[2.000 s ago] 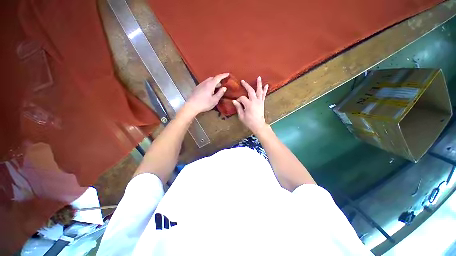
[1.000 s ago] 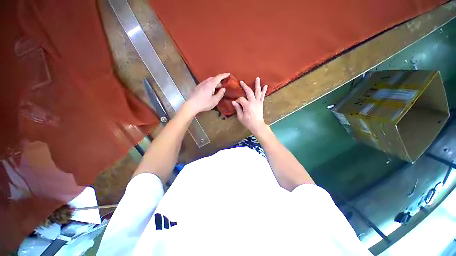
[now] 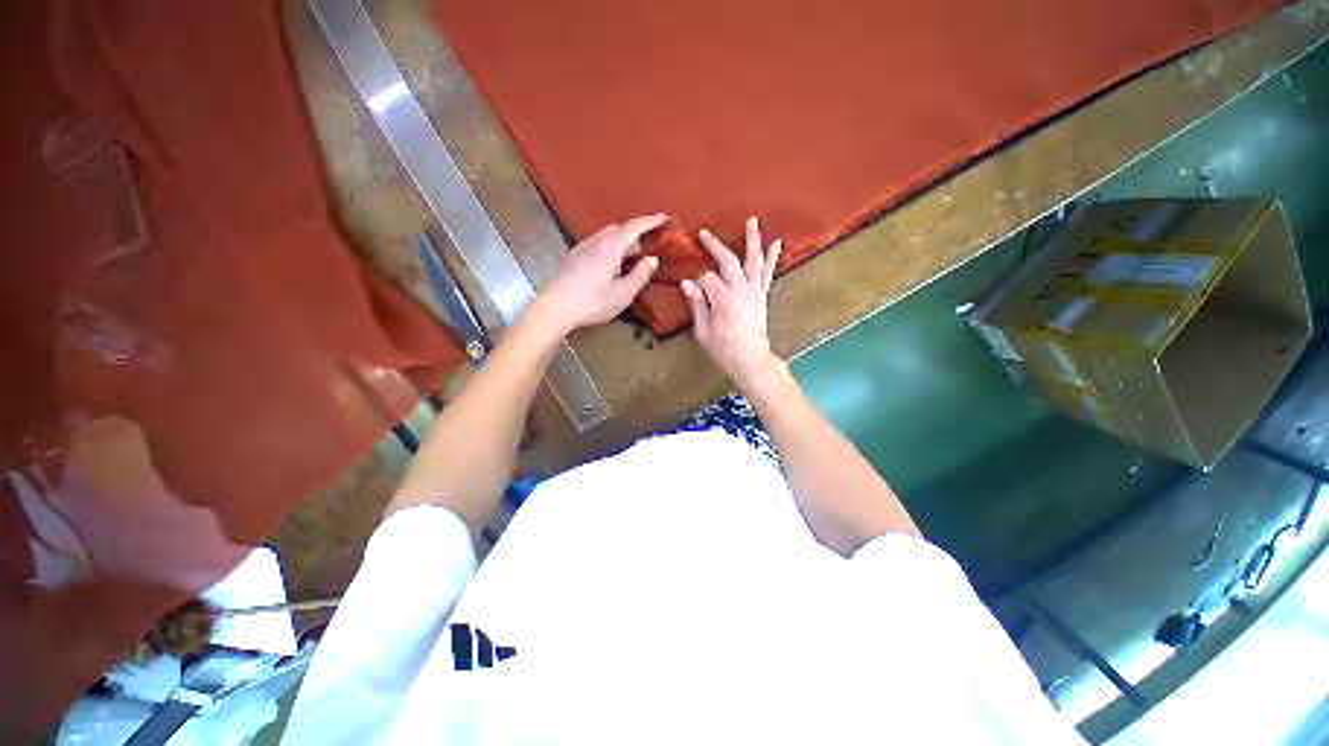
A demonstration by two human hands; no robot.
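The rust-orange fabric lay (image 3: 816,117) lies flat on the brown table, with a darker layered edge along its near side. Its near corner is between my hands, with the top ply bunched and folded there. My left hand (image 3: 595,277) pinches the folded ply at the corner's left side between thumb and fingers. My right hand (image 3: 733,303) is on the corner's right side, thumb and index finger at the ply, other fingers spread. The exact grip of the right fingertips is partly hidden.
A long metal straightedge (image 3: 437,175) lies left of the lay. Shears (image 3: 455,299) lie beside it. Loose orange supply cloth (image 3: 190,292) covers the left. An open cardboard box (image 3: 1137,292) stands beyond the table edge (image 3: 933,262) at right, over the green floor.
The folded ply at the corner has changed shape slightly and lies a little flatter. The fingers of my right hand have shifted slightly; my left hand has stayed in place.
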